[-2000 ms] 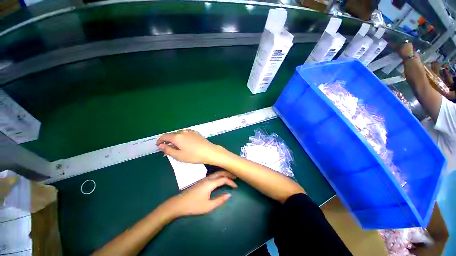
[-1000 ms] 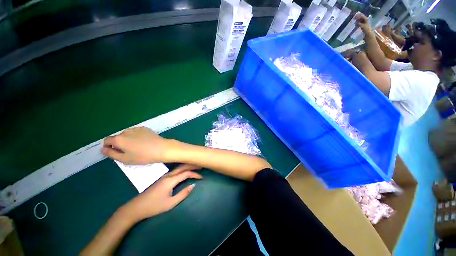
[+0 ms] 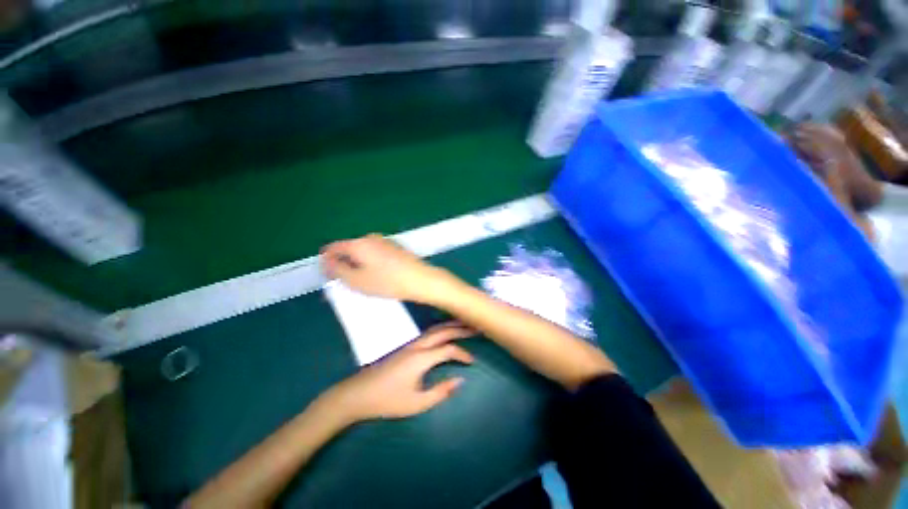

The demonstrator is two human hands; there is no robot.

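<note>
The white folded leaflets (image 3: 373, 323) lie on the dark green bench against the metal rail. My right hand (image 3: 373, 266) is bent over their top edge at the rail, fingers curled down; whether it grips anything is hidden. My left hand (image 3: 413, 380) is open, palm down, with fingers spread at the leaflets' lower right edge, and holds nothing. A loose heap of shiny clear packets (image 3: 543, 290) lies on the bench to the right, beyond my right forearm. The picture is blurred.
A blue tote (image 3: 657, 273) with clear packets stands at right, over a cardboard box (image 3: 712, 427). Upright white cartons (image 3: 577, 94) stand on the green conveyor (image 3: 329, 189); another carton (image 3: 65, 204) is at far left. A pale ring (image 3: 180, 364) and bulk leaflet box (image 3: 95, 427) are at left.
The view has swung back to the left, bringing the left carton into view. Against the two-second-old frame, the cartons have shifted right along the conveyor. My hands hold nearly the same pose at the leaflets.
</note>
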